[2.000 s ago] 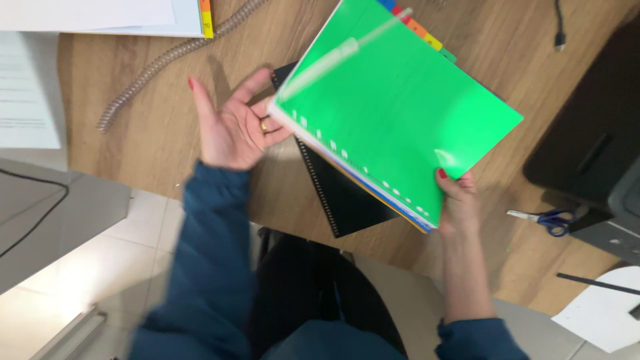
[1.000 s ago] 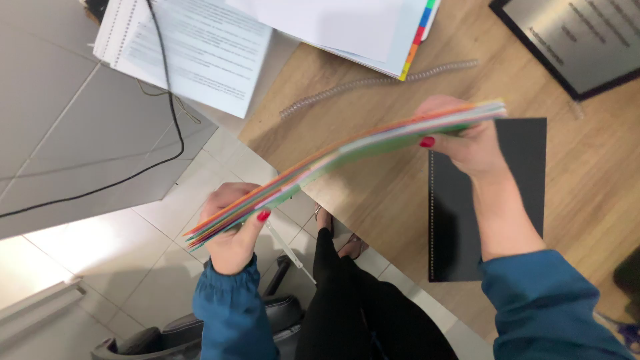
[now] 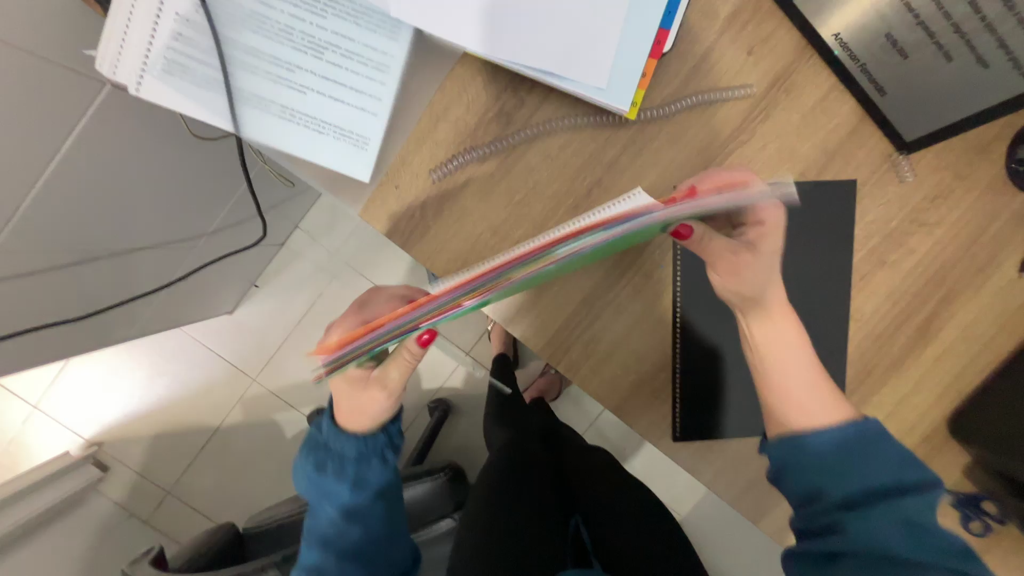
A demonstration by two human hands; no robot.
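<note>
A stack of coloured plastic sheets and punched paper [image 3: 552, 248] is held edge-on above the desk's corner, blurred by motion. My left hand [image 3: 380, 352] grips its lower left end, thumb in front and fingers behind. My right hand [image 3: 732, 232] grips the upper right end the same way. A white punched edge stands out behind the coloured sheets. Below and partly behind my right hand and forearm lies a black punched cover [image 3: 800, 312] on the desk. Beyond the stack, a clear plastic binding coil [image 3: 576, 124] rests on the wood.
Papers with coloured index tabs [image 3: 512, 40] and a printed punched document [image 3: 272, 88] lie at the top. A framed plaque [image 3: 928, 64] is at the upper right, scissors [image 3: 974, 512] at the lower right. A black cable [image 3: 248, 176] hangs at left; a chair [image 3: 432, 496] stands below.
Two seconds ago the stack showed its green face and my left hand was open beside it. Both hands now hold it edge-on. The view has shifted considerably.
</note>
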